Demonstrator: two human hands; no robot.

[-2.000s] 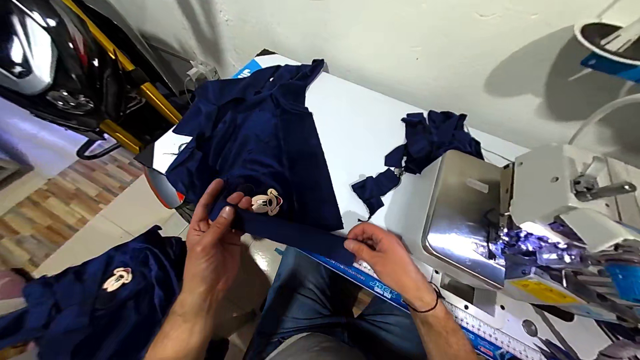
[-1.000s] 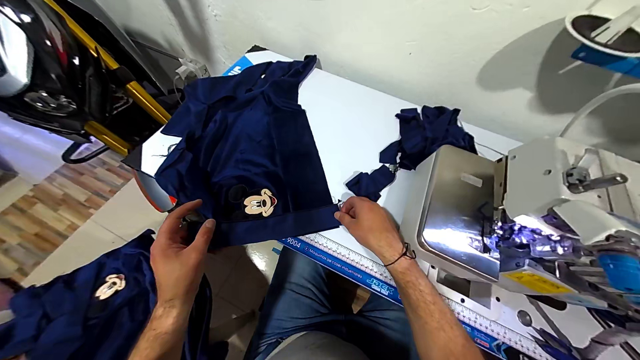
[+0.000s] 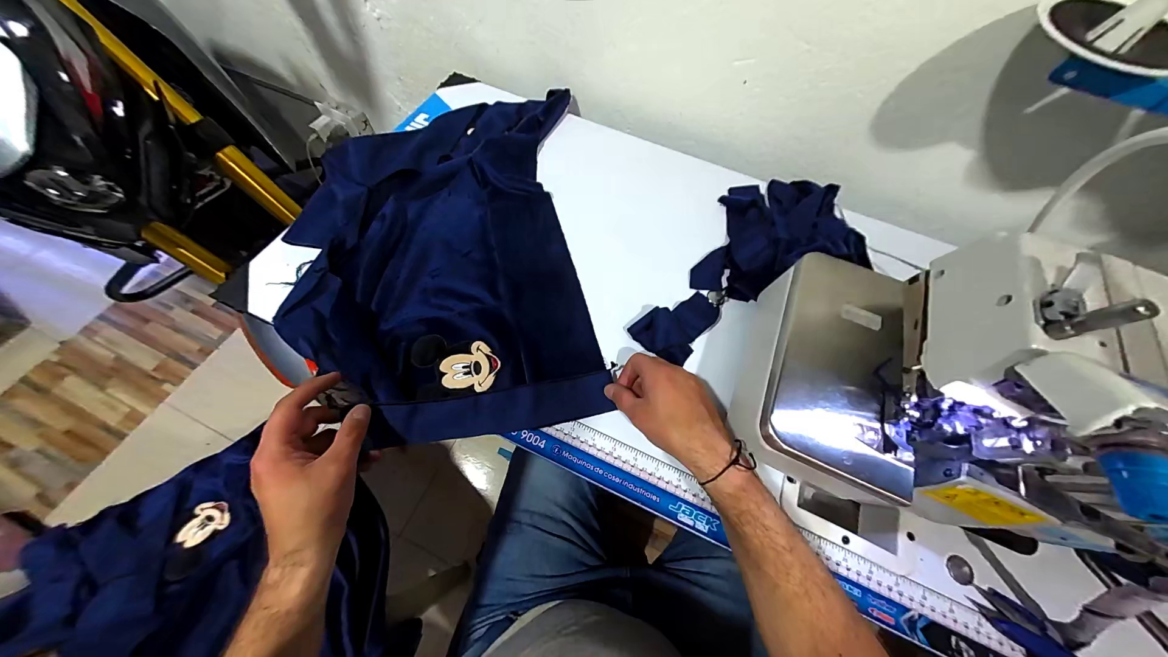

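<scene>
A navy blue garment piece (image 3: 429, 265) with a cartoon mouse applique (image 3: 469, 367) lies spread on the white sewing table (image 3: 620, 210). Along its front edge runs a navy fabric band (image 3: 511, 409). My right hand (image 3: 671, 401) pinches the right end of the band between thumb and fingers. At the band's left end is my left hand (image 3: 315, 456), thumb and fingers apart beside the cloth; whether it holds an edge is hard to tell.
An industrial sewing machine (image 3: 967, 392) stands at the right, with a bundle of navy strips (image 3: 785, 237) behind its metal cover. A measuring tape (image 3: 630, 447) runs along the table's front edge. Another navy garment (image 3: 137, 566) hangs lower left; a motorcycle (image 3: 100, 155) stands upper left.
My right hand has moved from the middle of the front edge to the band's right end. The band, earlier lifted and slanting, now lies straight along the garment's edge. My left hand has opened.
</scene>
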